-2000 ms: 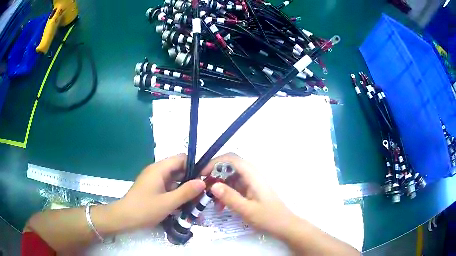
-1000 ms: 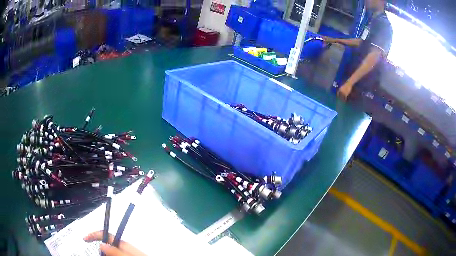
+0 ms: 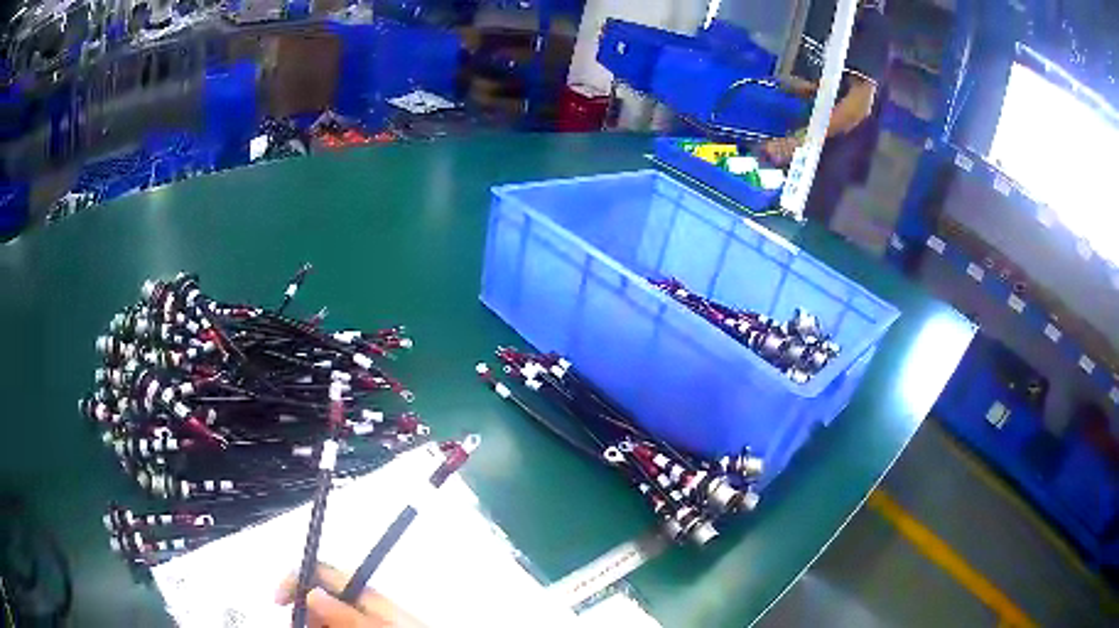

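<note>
One hand, which looks like my right hand [image 3: 350,604], shows at the bottom edge, cut off by the frame. Its fingers hold two black cable assemblies [image 3: 390,548] that stick up over the white paper sheet [image 3: 479,577] and spread apart. Each has a white marker band near its upper end; the right one ends in a ring terminal with red sleeving. Their lower ends are out of the picture. My left hand is not in view.
A large harness pile [image 3: 221,380] lies left on the green bench [image 3: 405,245]. A small bundle [image 3: 614,442] lies beside the blue plastic bin [image 3: 589,294], which holds more harnesses. A steel ruler [image 3: 607,570] lies by the paper. A person's arm [image 3: 847,108] shows behind a post.
The view has swung from the paper and both hands towards the bin, then slightly back left, so the bench things sit further right. The two cables remain held.
</note>
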